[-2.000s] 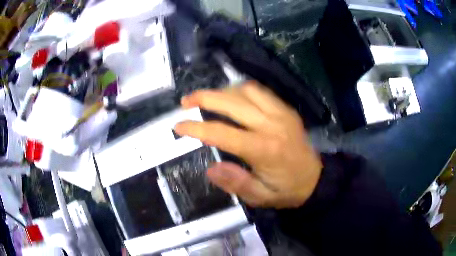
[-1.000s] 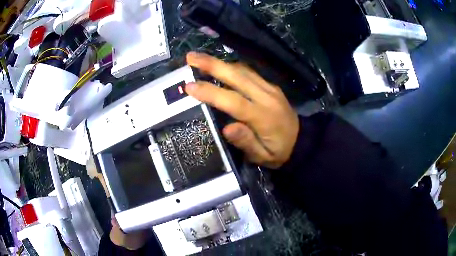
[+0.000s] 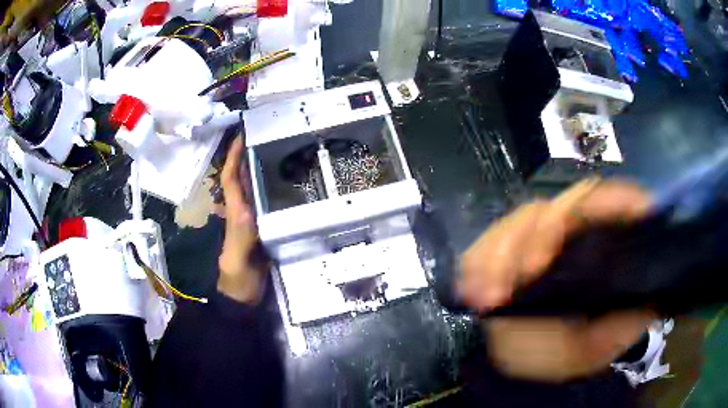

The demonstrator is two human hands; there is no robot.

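Observation:
A silver-grey screw feeder (image 3: 339,209) stands in front of me, with small screws (image 3: 355,171) in its open window and a small red switch at its top right. A shiny metal bracket sits on its front ledge. My left hand (image 3: 239,231) lies along the feeder's left side and holds it there, with the fingers pointing up; its far side is hidden. My right hand (image 3: 551,255), blurred, is to the right of the feeder, clear of it, and is closed around a long black tool (image 3: 631,267), also blurred, perhaps an electric screwdriver.
White camera housings (image 3: 100,275) with red caps and loose wires crowd the left. A second feeder (image 3: 579,119) stands at the upper right beside a black panel. Blue pieces (image 3: 646,36) lie behind it. A grey upright post (image 3: 403,48) stands behind the first feeder.
My right hand has left the feeder's switch area and moved right; it now holds the black tool that lay behind the feeder. The feeder sits straighter in view. My left hand shows more.

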